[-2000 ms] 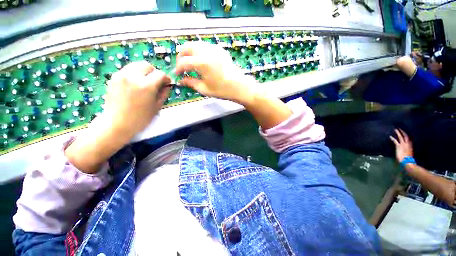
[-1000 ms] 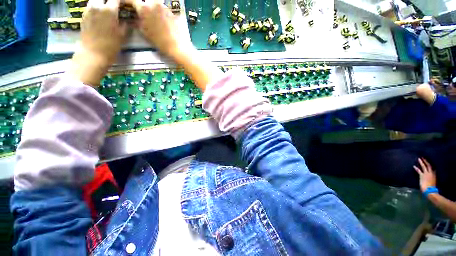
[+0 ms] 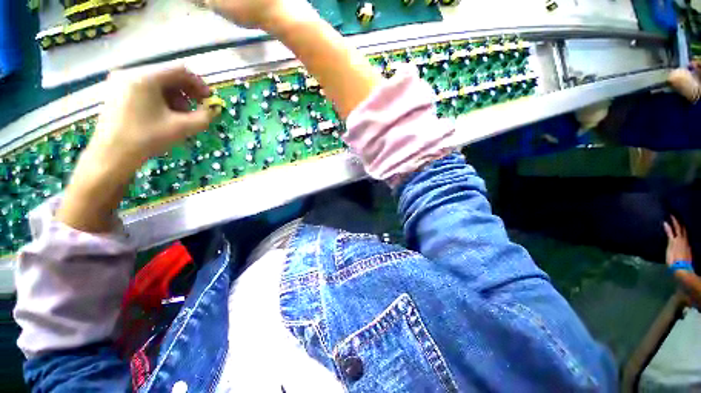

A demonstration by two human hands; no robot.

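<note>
The green circuit board panel [image 3: 254, 138], dotted with small white-topped capacitors, lies between the metal rails. My left hand [image 3: 157, 104] is above its left part, thumb and fingertips closed on a small yellow transformer [image 3: 214, 102]. My right hand [image 3: 250, 9] is at the top edge of the picture, beyond the far rail, partly cut off. Its fingertips are not clear, so I cannot tell if it holds anything. Yellow-black transformers [image 3: 81, 32] stand in rows on the whitish tray [image 3: 165, 38] at the upper left.
The near rail [image 3: 254, 178] runs along my front, and the far rail [image 3: 461, 32] behind the panel. Loose transformers [image 3: 365, 12] lie on the green mat [image 3: 396, 17]. A blue bin edge [image 3: 9, 38] is at upper left. Another person's hand [image 3: 677, 244] is at right.
Both hands were together over the transformer tray. My left hand has come back over the panel with a transformer. My right hand remains beyond the far rail, and the view has shifted.
</note>
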